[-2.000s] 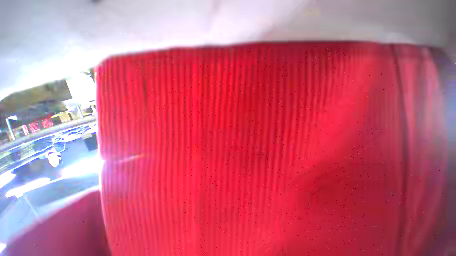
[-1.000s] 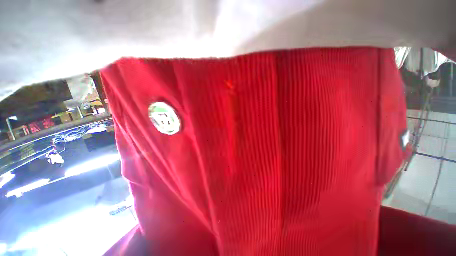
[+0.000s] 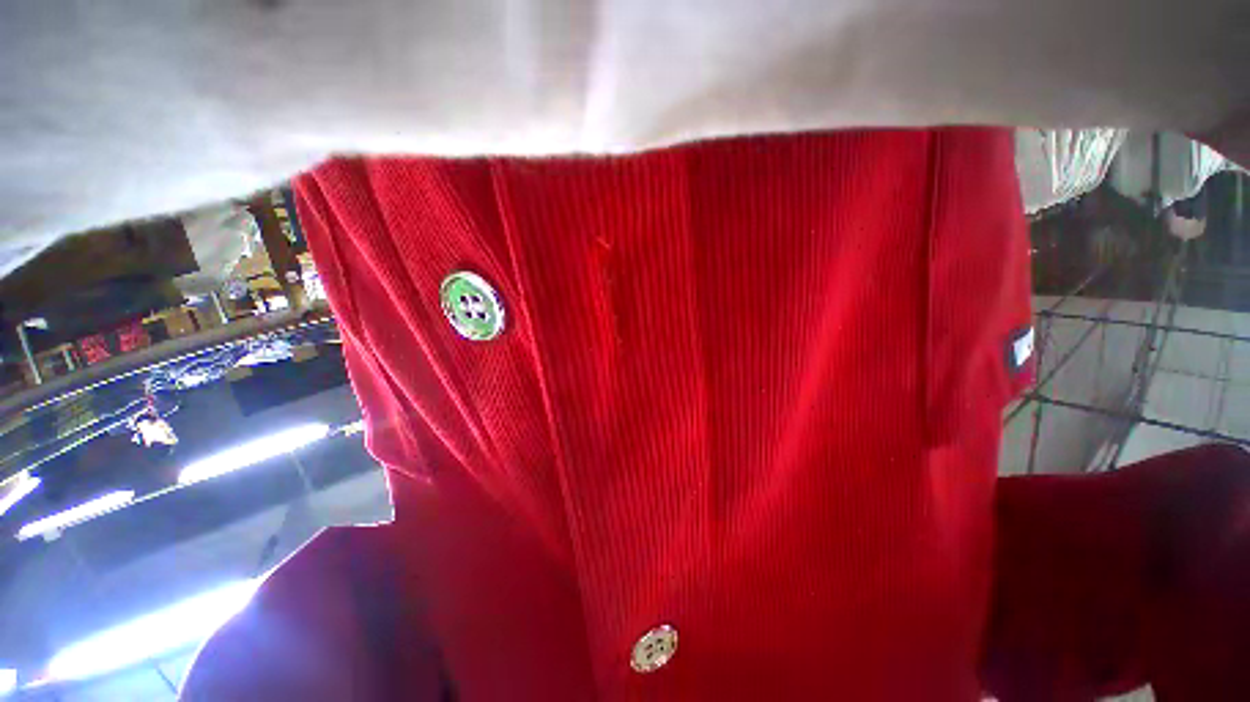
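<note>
A red ribbed top point(image 3: 795, 343) fills the middle of the view, very close to the camera. A green-centred button point(image 3: 474, 306) with a pale rim sits on its upper left, and a second button point(image 3: 654, 647) sits near the bottom. A small dark and white tag point(image 3: 1021, 350) is on its right side. Dark red sleeves show at the lower left point(image 3: 322, 617) and lower right point(image 3: 1124, 576). A blurred whitish surface point(image 3: 617, 69), perhaps cloth, crosses the top. Neither of my hands can be made out; a tiny pale patch at the bottom right edge is unclear.
Bright light tubes point(image 3: 254, 453) show over a dark area at left, with red signs or marks point(image 3: 113, 343) behind. At right are a thin wire or bar frame point(image 3: 1145, 329), pale panels and whitish hanging material point(image 3: 1076, 165).
The top fills less of the view, and its right edge has shifted left, showing more background. The second button and more of both sleeves have come into view.
</note>
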